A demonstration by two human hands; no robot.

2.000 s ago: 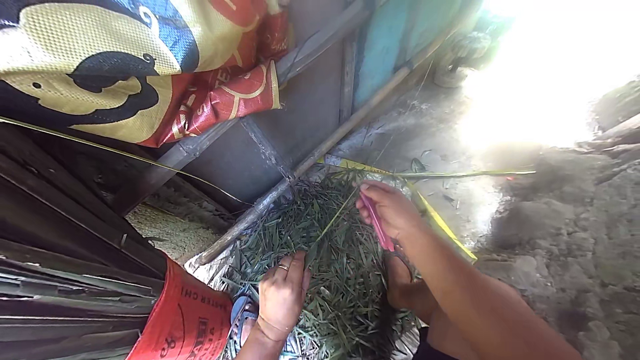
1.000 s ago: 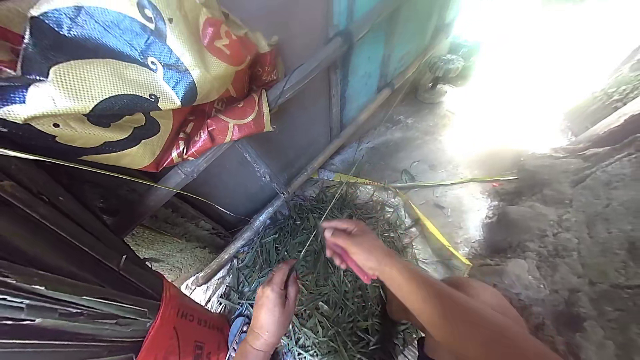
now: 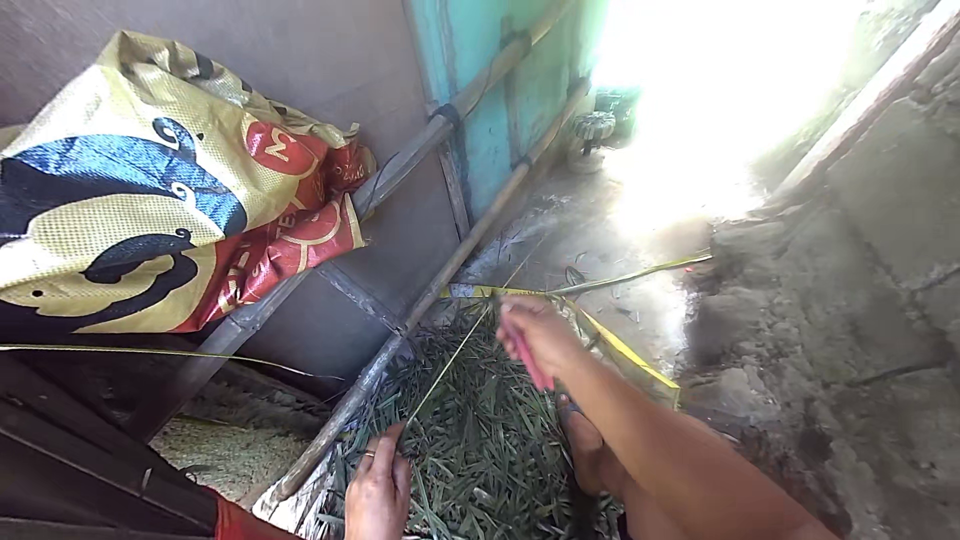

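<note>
My left hand (image 3: pixel 380 480), with a ring on one finger, pinches a thin pale-green strip (image 3: pixel 455 352) at the bottom centre. The strip runs up and right toward my right hand (image 3: pixel 536 334), which is closed around a pink-red handle (image 3: pixel 531 356); any blade of this tool is hidden. Whether the strip touches the tool cannot be told. Below both hands lies a heap of narrow green leaf pieces (image 3: pixel 487 450). One of my feet (image 3: pixel 581 435) stands at the right edge of the heap.
A printed woven plastic sack (image 3: pixel 217 180) hangs over bamboo poles (image 3: pixel 480 225) along the wall. A yellow band (image 3: pixel 622 345) edges the heap, and a long leaf stalk (image 3: pixel 637 274) lies on the concrete floor. Dark strips (image 3: pixel 82 450) and a red sack (image 3: pixel 244 521) are at lower left.
My hands, close together over the heap one second ago, are now farther apart, with the strip stretching between them. The view has shifted.
</note>
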